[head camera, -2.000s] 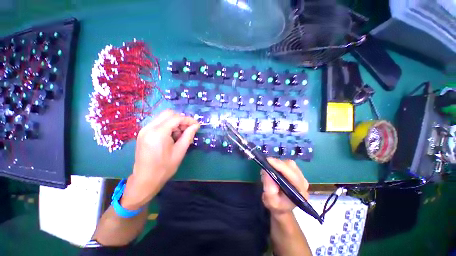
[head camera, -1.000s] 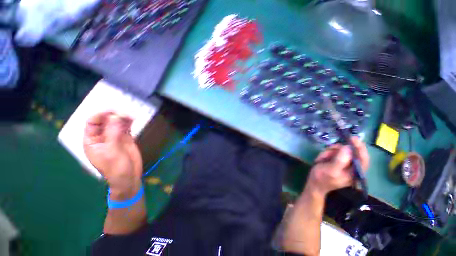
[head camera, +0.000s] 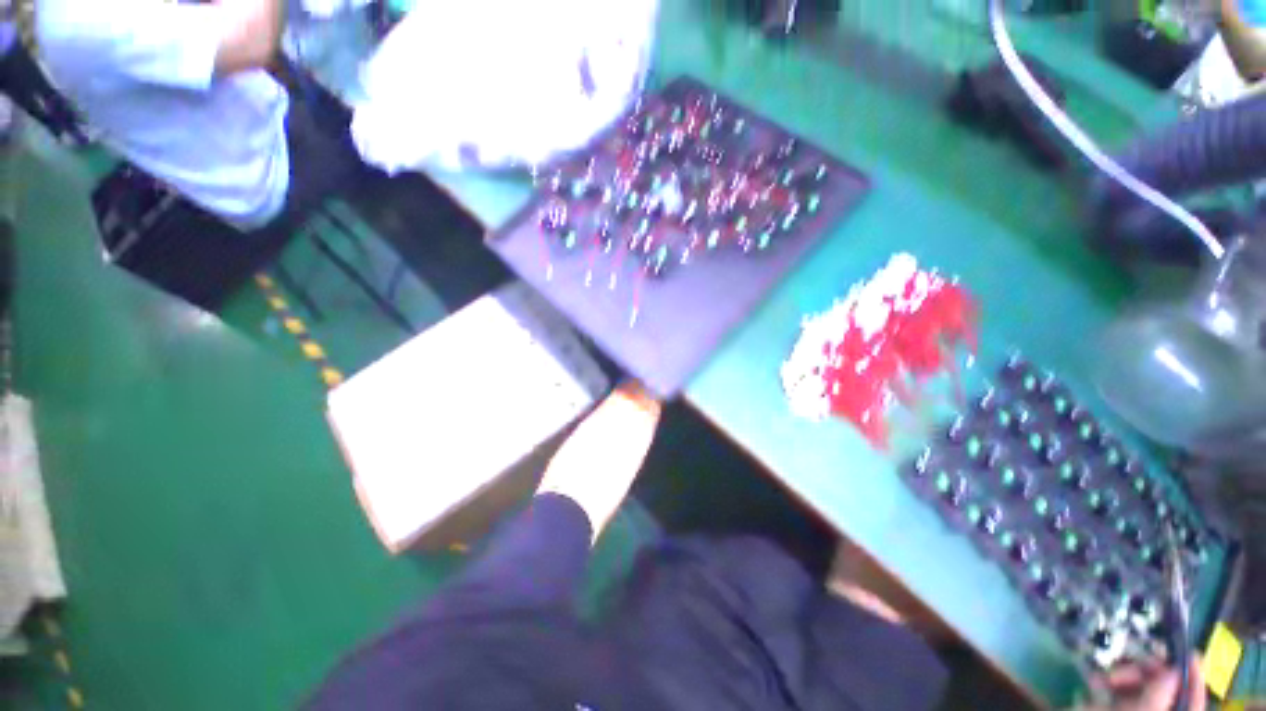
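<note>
My right hand (head camera: 1150, 686) is at the bottom right, cut off by the picture's edge, around the dark soldering iron (head camera: 1180, 611). The iron is over the right end of the rows of small black parts (head camera: 1041, 486). My bare left arm (head camera: 600, 452) reaches to the bench edge below the black tray; the hand is hidden there, so what it holds cannot be seen. A bundle of red wires with white ends (head camera: 889, 347) lies between the rows and the tray.
The black tray (head camera: 694, 327) holds loose wired parts. A white plastic bag (head camera: 507, 84) lies behind it. A white-topped box (head camera: 458, 410) is below the bench edge. Another person's sleeve (head camera: 167, 104) is at the upper left. A clear hood (head camera: 1180, 368) and yellow sponge (head camera: 1222, 658) are right.
The view has swung left. My left hand left the rows, showed over the white box, then went out of sight by the bench edge. My right hand still holds the iron.
</note>
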